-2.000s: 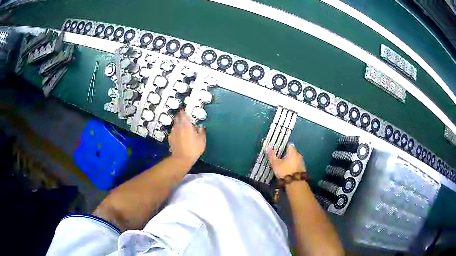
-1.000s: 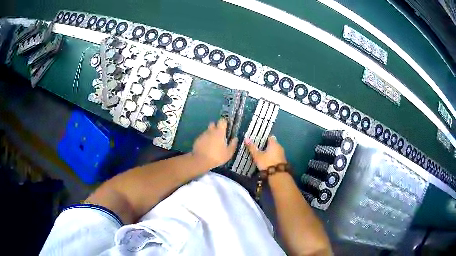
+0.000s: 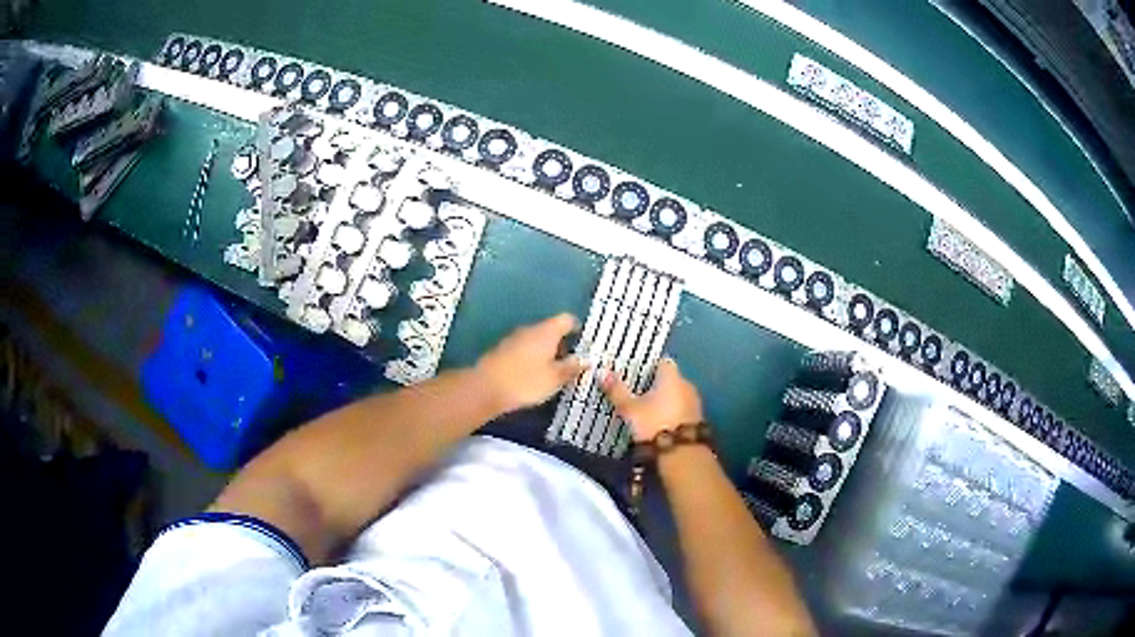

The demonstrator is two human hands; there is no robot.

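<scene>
A block of several pale fixture plates set on edge (image 3: pixel 637 305) stands side by side on the green bench in front of me. My left hand (image 3: pixel 533 363) is at its left side, with fingertips against the outermost plate. My right hand (image 3: pixel 656 396) spans the block from above, thumb at the left and fingers at the right side. The undersides of the plates and parts of both hands' fingertips are hidden.
Fanned empty fixture plates (image 3: pixel 429 292) lie left, beyond them tweezers (image 3: pixel 200 189). Loaded fixtures (image 3: pixel 610 190) line the white rail. Ribbed black stacks (image 3: pixel 797 436) and a clear tray (image 3: pixel 952 510) stand right. A blue stool (image 3: pixel 214 361) is below.
My left hand has moved right from the fanned plates, bringing plates to the block, which is now wider. My right hand stays on the block, slightly further left. Plates beyond the rail have shifted.
</scene>
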